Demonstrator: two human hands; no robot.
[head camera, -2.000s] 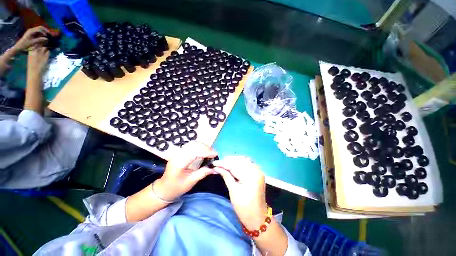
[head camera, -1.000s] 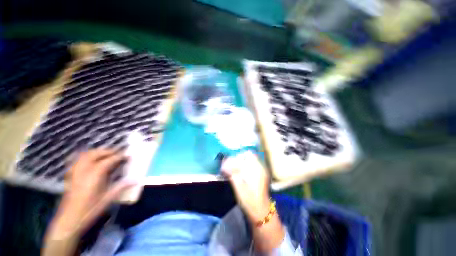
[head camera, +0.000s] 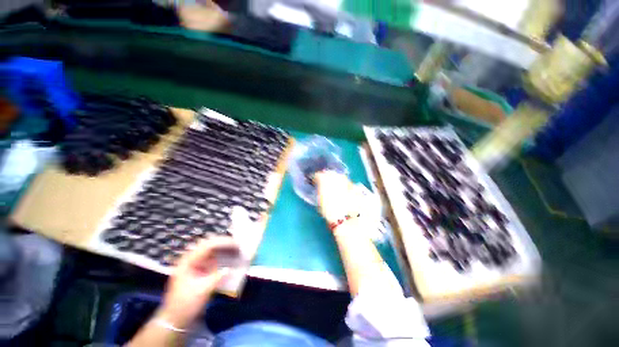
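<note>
My left hand (head camera: 197, 274) is at the near right corner of the left board of rings (head camera: 190, 183), with a dark ring-shaped housing (head camera: 227, 256) between thumb and fingers; the view is blurred. My right hand (head camera: 334, 193) reaches to the clear plastic bag (head camera: 298, 177), its fingers at the dark small parts (head camera: 316, 163) in the bag's opening. The fingertips are hidden, so I cannot tell whether they hold a part. White strips (head camera: 372, 207) lie beside and partly behind my right hand.
The right-hand board of rings (head camera: 444, 196) lies on stacked sheets. Tall black assemblies (head camera: 115, 132) stand on the brown board (head camera: 64, 196) at left, near a blue fixture (head camera: 41, 85). A neighbour's grey sleeve (head camera: 27, 284) shows at lower left. A yellowish post (head camera: 519, 129) stands beyond the bench.
My hands were together, then parted. My left hand went over the left board's near edge and now holds a ring at its corner. My right hand moved forward to the bag. The view shifted.
</note>
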